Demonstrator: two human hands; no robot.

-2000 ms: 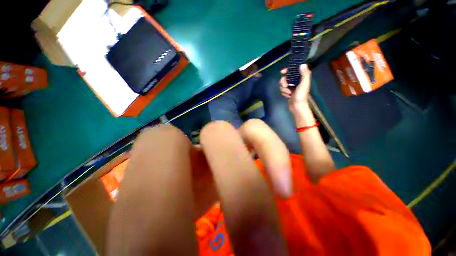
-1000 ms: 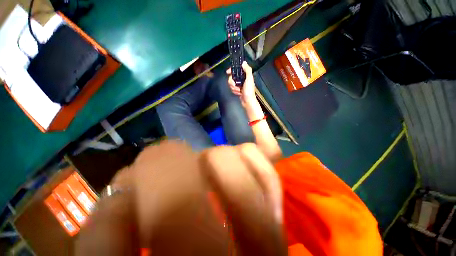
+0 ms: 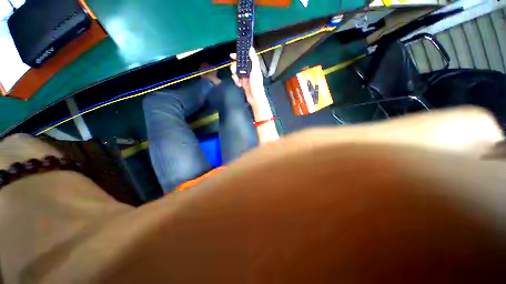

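A black remote control (image 3: 244, 39) is held upright at the upper centre, its top end cut off by the picture's upper edge. My right hand (image 3: 254, 75), with a red string at the wrist, grips its lower end. My left hand (image 3: 327, 205) is very large and blurred close to the camera, across the bottom, with a dark bead bracelet at the left. Its fingertips and anything in it cannot be made out. A black set-top box (image 3: 47, 28) sits in an open orange and white box (image 3: 58, 69) on the green bench at upper left.
An orange and white box (image 3: 308, 91) with a dark item on top stands on a dark surface to the right. A black chair (image 3: 394, 72) is at upper right. My legs (image 3: 175, 127) are below the bench edge (image 3: 138, 91). Part of an orange box shows at the top.
The bench, set-top box and remote have shifted left and up in view. My right hand still holds the remote. My left hand has spread across the view, its wrist now at the left.
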